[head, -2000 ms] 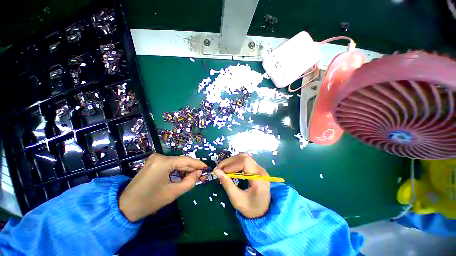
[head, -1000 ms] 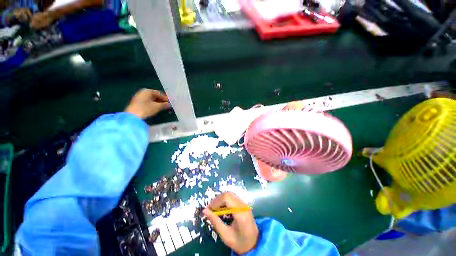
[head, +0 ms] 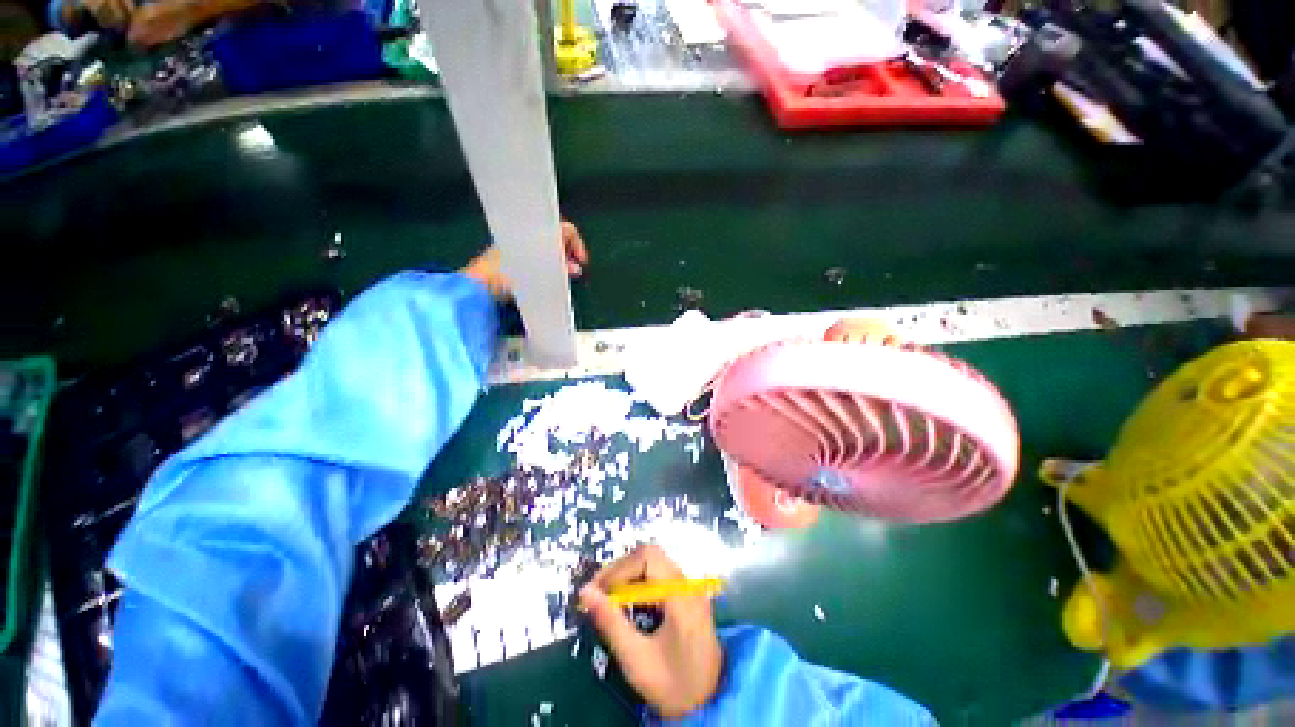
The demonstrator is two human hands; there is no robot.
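My left hand reaches over the dark green line surface and is mostly hidden behind the white post; what its fingers hold cannot be told. My right hand grips yellow tweezers at the lower middle, beside the piles. A pile of small dark brown components lies left of it. White scraps are heaped and scattered behind and around the components. A white card with dark gaps lies left of my right hand, by the black tray's edge.
Black blister tray, partly under my left sleeve. White post and rail behind the piles. Dark green surface beyond carries single parts. Pink fan, white block and yellow fan at right. Red tray at the back.
My left hand has left the components by my right hand and moved forward over the line surface, then rightward behind the post. My right hand keeps the tweezers. The view has tilted up.
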